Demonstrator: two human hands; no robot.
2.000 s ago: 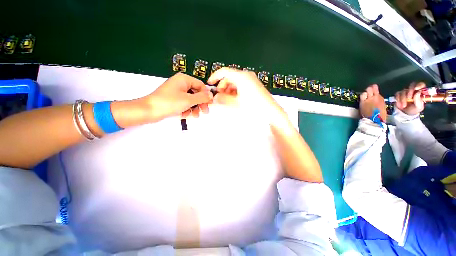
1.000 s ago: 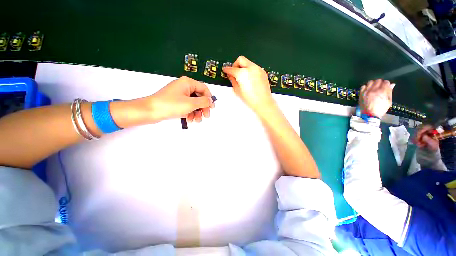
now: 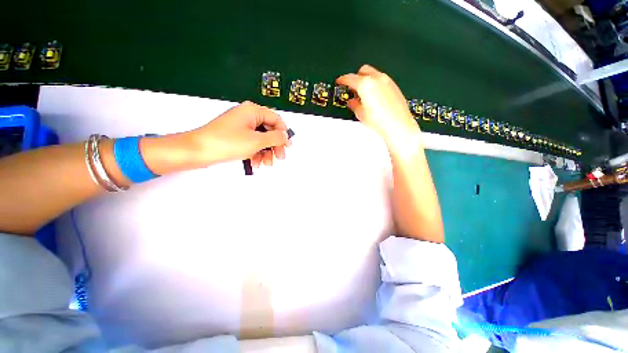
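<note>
My left hand (image 3: 258, 134), with silver bangles and a blue wrist band, is over the white sheet (image 3: 206, 227). Its fingers hold a small black part (image 3: 290, 134) at their tips. Another black part (image 3: 248, 167) shows just below the fingers; I cannot tell whether it is held. My right hand (image 3: 379, 100) is over the green conveyor belt (image 3: 179, 41), with thumb and fingers at the right side of a circuit board (image 3: 342, 96). The fingers hide part of this spot, and I cannot tell whether they grip anything. Circuit boards (image 3: 298, 92) lie along the belt's near edge.
A blue bin (image 3: 31, 120) is at the left. A coiled blue cord (image 3: 81, 289) is beside the sheet. A green mat (image 3: 454, 207) at the right bears a small black piece (image 3: 478, 189), near a white cloth (image 3: 544, 189) and an amber tool (image 3: 595, 180). A person's blue clothing shows lower right.
My right hand has moved right along the row to another board. My left hand has stayed nearly still. The middle boards have shifted slightly right. The neighbour's hands have left the view.
</note>
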